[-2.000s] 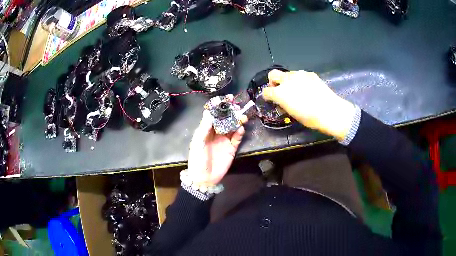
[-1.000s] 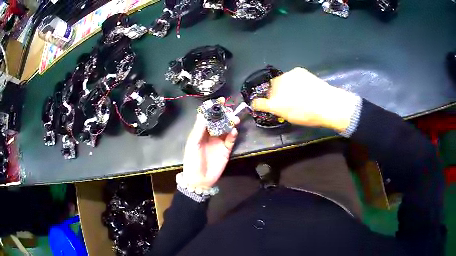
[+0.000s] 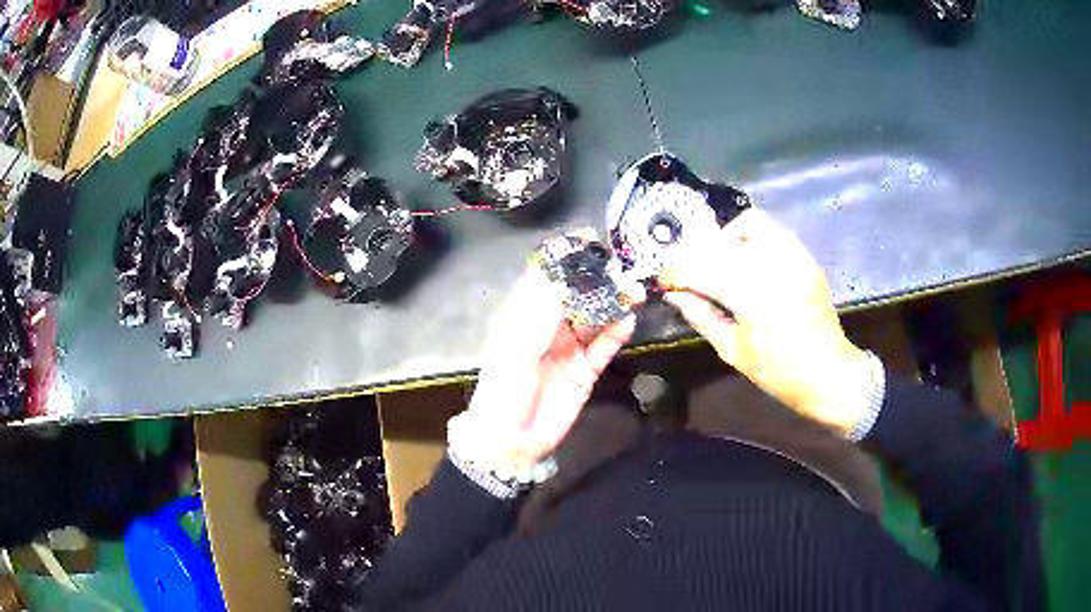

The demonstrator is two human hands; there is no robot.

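My left hand (image 3: 535,380) holds a small silvery camera module (image 3: 581,277) with a dark round centre, in its fingertips above the mat's near edge. My right hand (image 3: 766,313) holds a round black housing (image 3: 663,224) by its right and lower side. The housing is tilted and shows a bright, pale round face with a ring in its middle. The module and the housing are close together. The right fingertips are beside the module's right edge; what they pinch there is too blurred to tell.
Another open housing (image 3: 512,148) lies beyond my left hand, with a red lead to a unit (image 3: 363,237) at its left. Black units (image 3: 227,221) cluster at left. A thin dark line (image 3: 647,105) lies on the green mat (image 3: 837,108). A cardboard box (image 3: 227,502) stands below the edge.
The housing has turned from its dark, populated inside to a bright round face. My right hand has moved lower, with its fingers near the module. My left hand has shifted right.
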